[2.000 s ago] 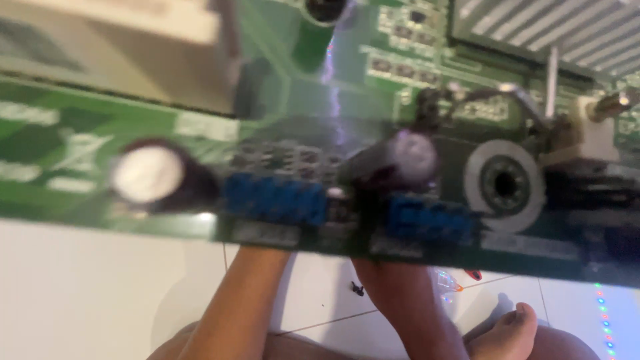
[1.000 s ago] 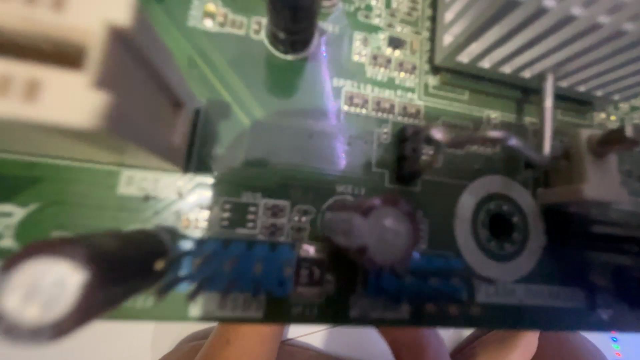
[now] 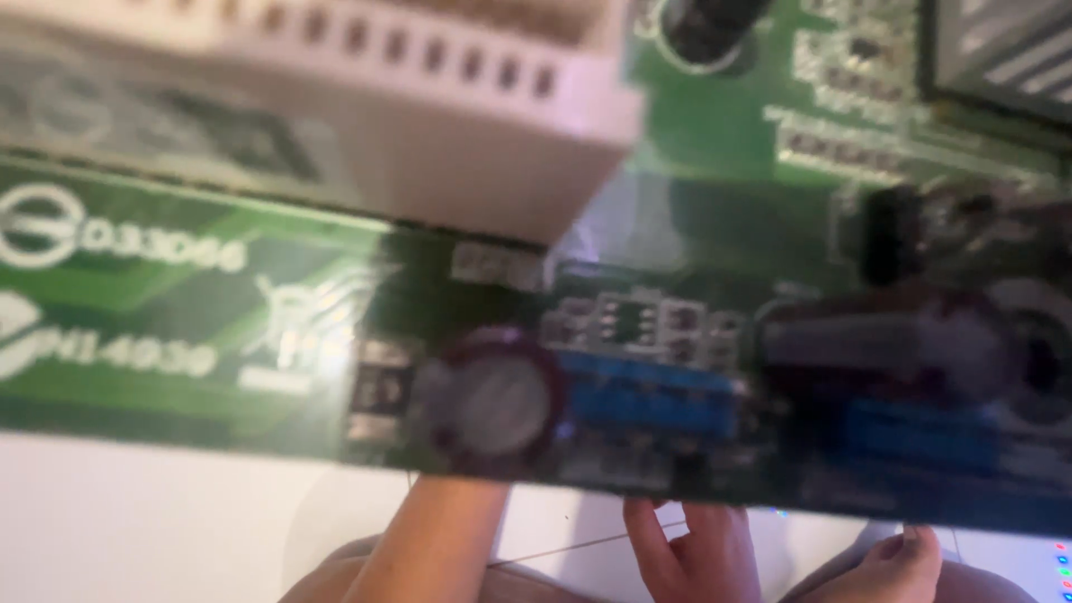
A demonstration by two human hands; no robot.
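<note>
A green printed circuit board (image 3: 201, 293), very close and blurred, fills most of the view. A purple-topped electrolytic capacitor (image 3: 498, 398) stands near its lower edge, beside a blue pin header (image 3: 649, 398). Another capacitor (image 3: 879, 343) leans to the right, above a second blue header (image 3: 921, 435). My left forearm (image 3: 435, 540) goes up behind the board, which hides my left hand. Just below the board's edge, my right hand (image 3: 703, 553) shows with a thumb or finger apart from the rest; the fingertips are partly covered, and whether it touches anything cannot be told.
A pale plastic slot connector (image 3: 469, 159) rises at upper left of the board. A metal heatsink (image 3: 1005, 50) sits at upper right. Below are a white tiled floor (image 3: 167, 519), my legs and a bare foot (image 3: 909, 557). Small coloured lights (image 3: 1062, 561) show at lower right.
The board's parts have shifted in the view, and the slot connector looms larger. The fingers of my right hand now show below the board's edge, where two seconds ago mainly the forearm showed.
</note>
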